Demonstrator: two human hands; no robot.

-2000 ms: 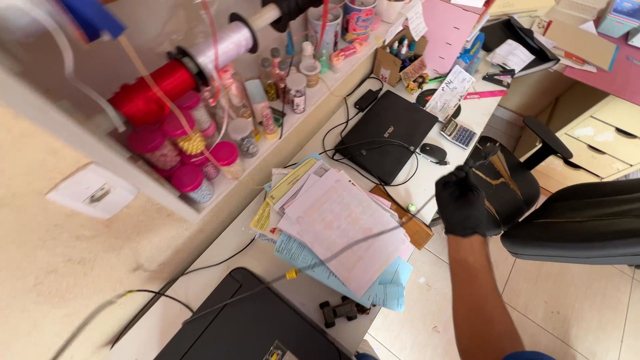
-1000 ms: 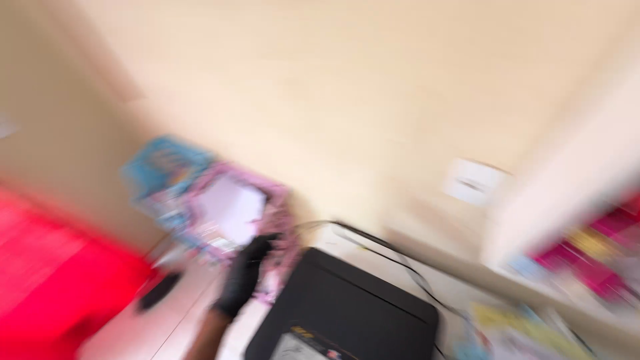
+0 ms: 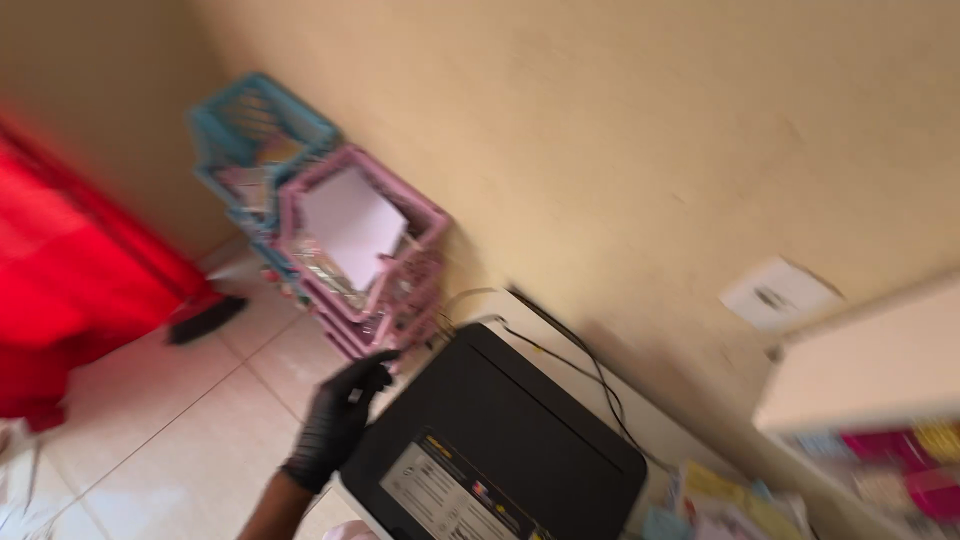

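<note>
My left hand (image 3: 345, 412), in a black glove, is beside the left edge of a black printer or scanner lid (image 3: 510, 420). Its fingers are bent and partly apart, with nothing visible between them, and their tips point towards the pink plastic baskets (image 3: 439, 217). A label with writing (image 3: 450, 487) lies on the lid. Behind the machine, a thin black cable (image 3: 559, 356) runs along the white surface. My right hand is out of view.
A blue basket (image 3: 315, 127) stands beside the pink ones against the wall. Red cloth (image 3: 97, 262) hangs at left, near a dark brush head (image 3: 206, 319) on the tiled floor (image 3: 172, 435). A white shelf (image 3: 862, 360) juts out at right, above papers (image 3: 720, 502).
The view has swung far from the laptop and desk to the printer and baskets. The cable held in a gloved hand two seconds ago is not seen in my left hand now.
</note>
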